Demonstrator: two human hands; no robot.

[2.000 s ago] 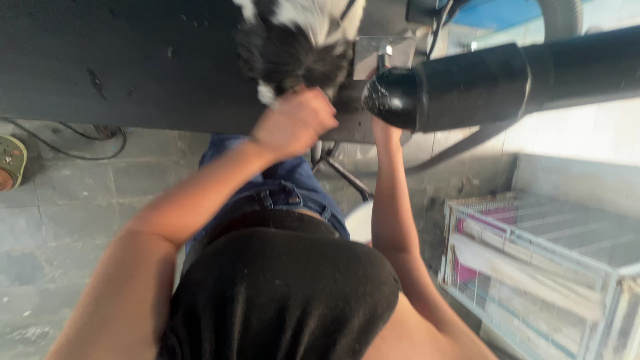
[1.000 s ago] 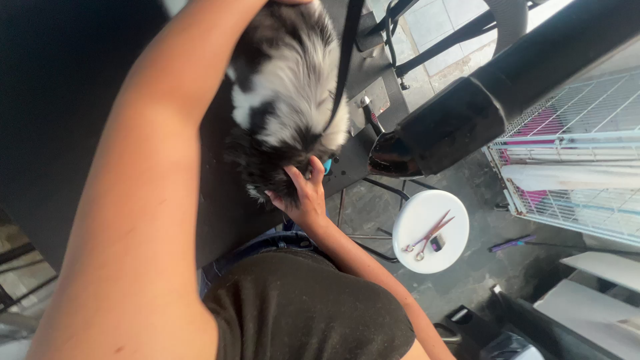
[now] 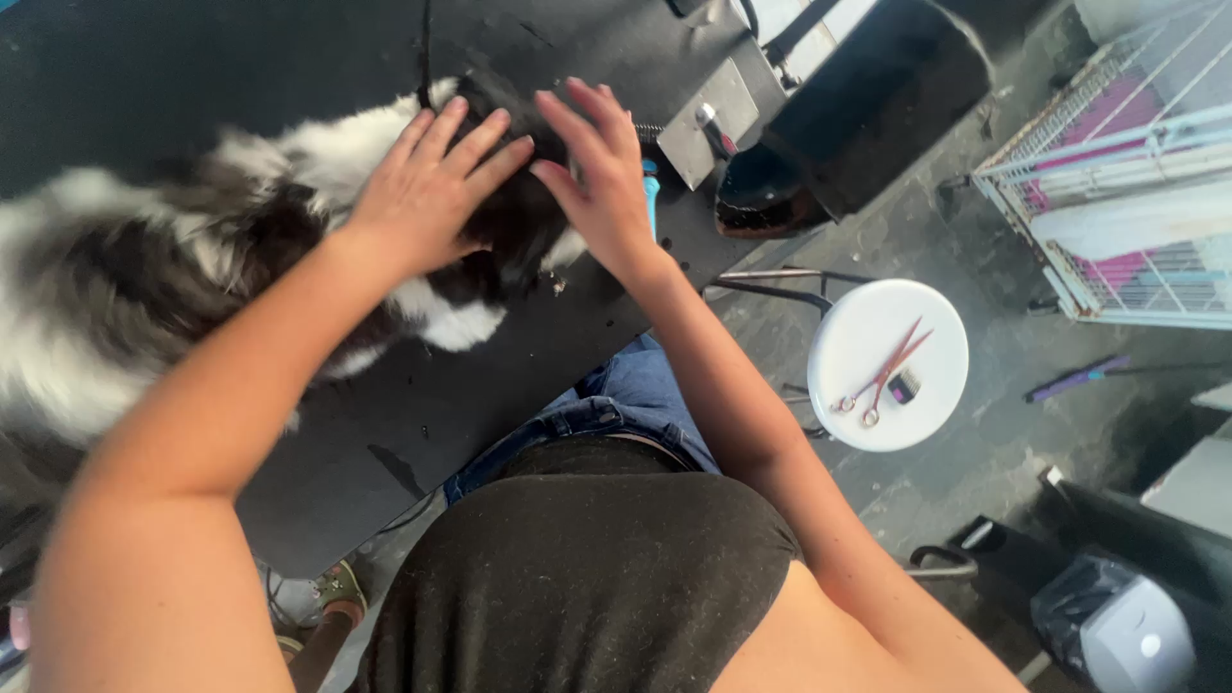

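Observation:
A long-haired black and white dog (image 3: pixel 192 260) is on a black table (image 3: pixel 318 481), its body reaching to the left edge of the view. My left hand (image 3: pixel 423 192) rests palm down on the dark fur at its head end, fingers spread. Beside that fur is my right hand (image 3: pixel 606 183), fingers apart and holding nothing; whether it touches the fur I cannot tell. Just behind my right wrist, a light blue handle (image 3: pixel 651 197) lies partly hidden. A thin black cord or lead (image 3: pixel 426 48) runs up from the dog's neck area.
A large black dryer nozzle (image 3: pixel 847 135) juts in near a metal plate (image 3: pixel 712 120) at the table's edge. A white round stool (image 3: pixel 837 337) holds scissors (image 3: pixel 890 371) and a small clipper blade (image 3: pixel 905 386). Right stands a wire cage (image 3: pixel 1136 183). Someone's clog (image 3: pixel 339 585) shows below the table.
My left hand, out of view at the top one second ago, is now on the dog's fur. My right hand has come off the fur it was gripping. The view has shifted much.

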